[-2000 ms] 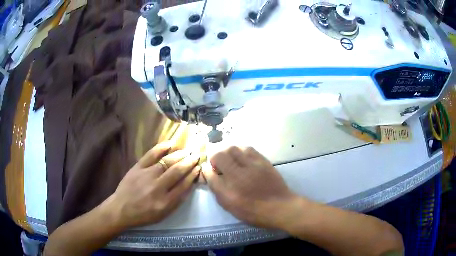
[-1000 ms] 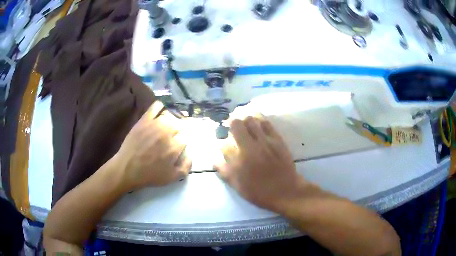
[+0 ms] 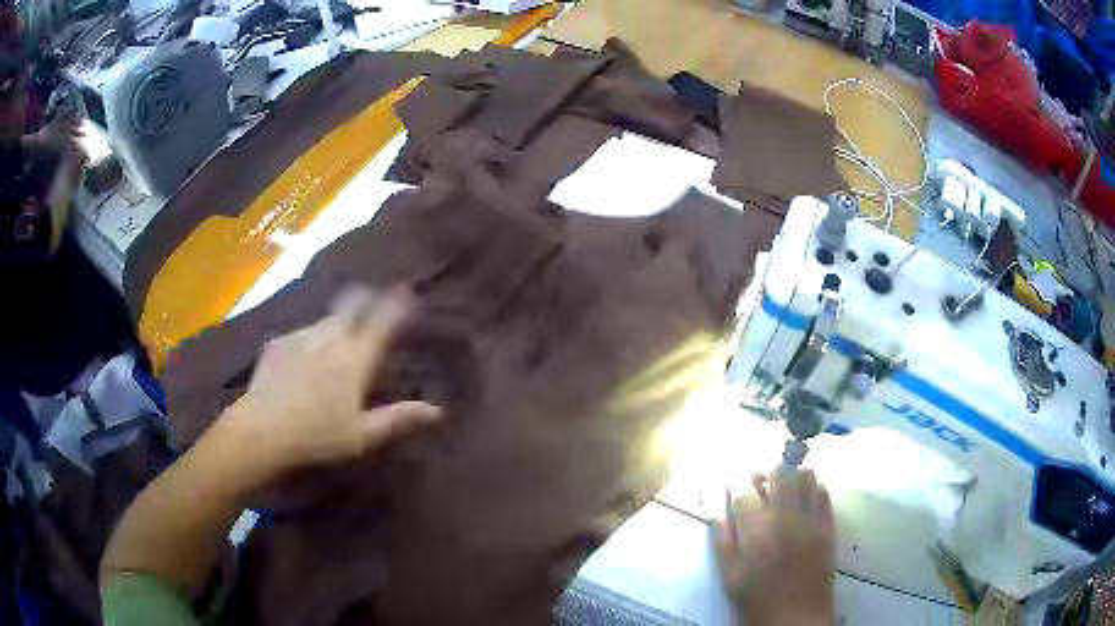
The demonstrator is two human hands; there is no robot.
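Brown cloth (image 3: 526, 404) lies spread and creased left of the sewing machine (image 3: 929, 404), its right edge lit golden by the lamp. My left hand (image 3: 324, 385) is over the cloth at the left, blurred, thumb apart from the fingers, and no held thing shows. My right hand (image 3: 783, 538) lies in front of the presser foot (image 3: 795, 452), fingers pointing to it. The glare there hides whether cloth is under its fingertips. The thread snips (image 3: 956, 575) lie on the machine bed to its right, partly seen.
Orange tape (image 3: 232, 263) runs along the table's left side. More brown cut pieces (image 3: 770, 141) lie behind. A white cable (image 3: 911, 135) coils at the back, near a red basket (image 3: 997, 92). A grey machine box (image 3: 165, 110) stands at upper left. A dark-clothed person shows at the left edge.
The view has swung left. My left hand has left the needle area and moved out over the cloth at the left. The cloth is spread more widely; my right hand stays near the presser foot.
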